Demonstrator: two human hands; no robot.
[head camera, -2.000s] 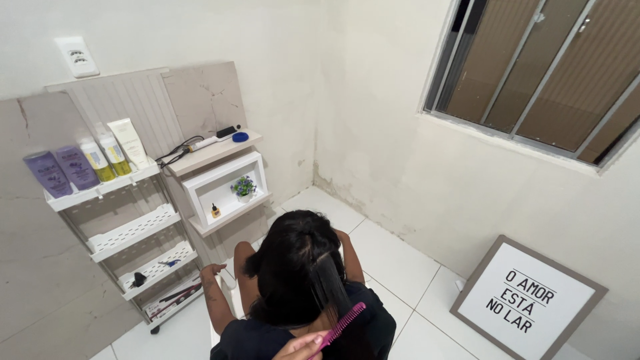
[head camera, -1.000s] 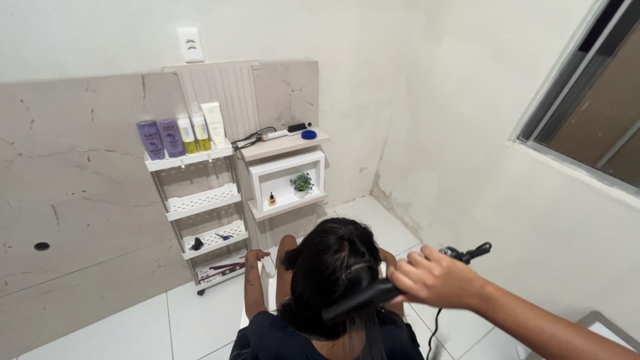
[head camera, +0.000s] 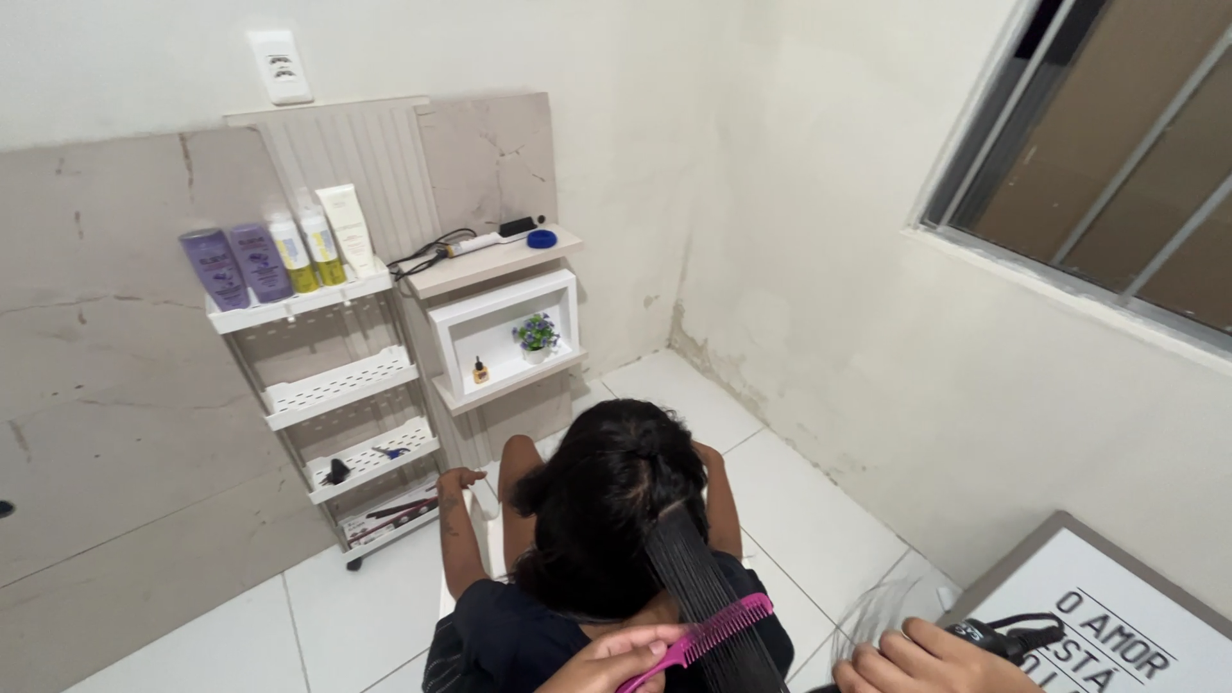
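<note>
A seated person with dark hair (head camera: 616, 500) and a dark shirt is below me, seen from behind and above. My left hand (head camera: 621, 659) holds a pink comb (head camera: 717, 630), whose teeth lie across a straight, flat section of hair (head camera: 698, 577) drawn out from the back of the head. At the lower right my right hand (head camera: 934, 659) is closed around the black handle of a corded hair tool (head camera: 991, 635); its working end is cut off by the bottom edge, so I cannot tell whether it touches the hair.
A white slim rolling cart (head camera: 337, 385) with bottles and tubes stands at the left. Beside it, a wall shelf (head camera: 500, 260) holds a corded styling brush (head camera: 476, 243) and a blue round item (head camera: 541, 239). A framed sign (head camera: 1088, 616) leans at the lower right, below a window (head camera: 1107, 164).
The black hair tool, held over the hair one second ago, is now off to the right in my right hand. The pink comb, not seen then, is back in view at the hair section.
</note>
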